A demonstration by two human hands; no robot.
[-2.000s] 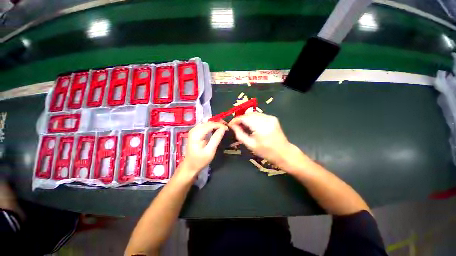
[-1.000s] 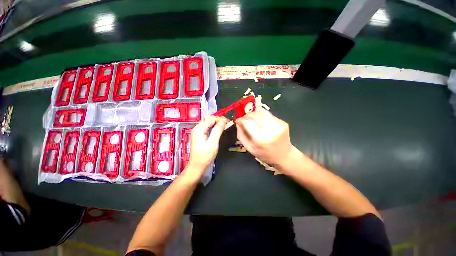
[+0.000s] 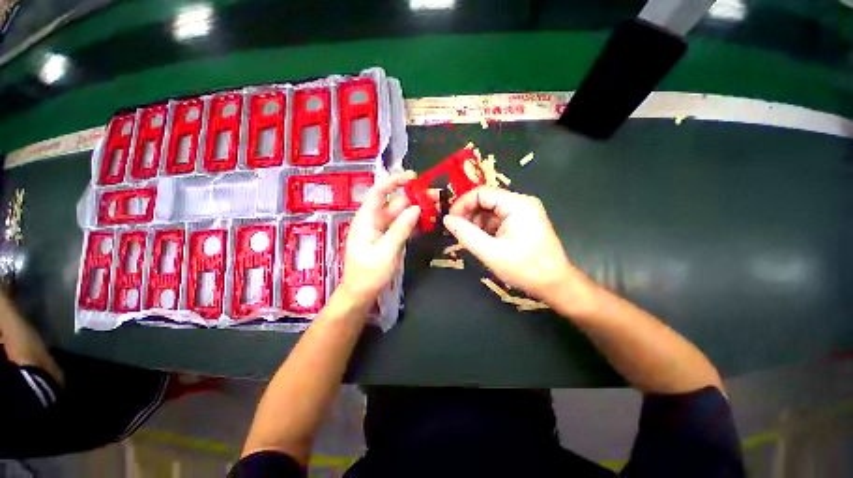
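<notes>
A red plastic frame (image 3: 432,184) is held above the bench, right of the tray, tilted with its round-hole end up and to the right. My left hand (image 3: 379,243) grips its left end between thumb and fingers. My right hand (image 3: 510,238) is at its lower right side, fingers curled and thumb near the index fingertip; whether it touches the frame or pinches a strip cannot be told. Small pale strips (image 3: 502,177) lie loose behind my right hand. The whitish blister tray (image 3: 224,196) holds many red frames (image 3: 223,131) in its pockets.
Longer tan strips (image 3: 505,294) lie nearer me. A black block (image 3: 622,79) on a grey arm stands at upper right. A white edge strip (image 3: 730,109) borders the green belt. Another person's arm (image 3: 23,341) shows at the left edge.
The frame is turned so more of its face shows. My right hand has moved slightly down and right from it, with its fingers less tightly bunched. The whole view has shifted a little.
</notes>
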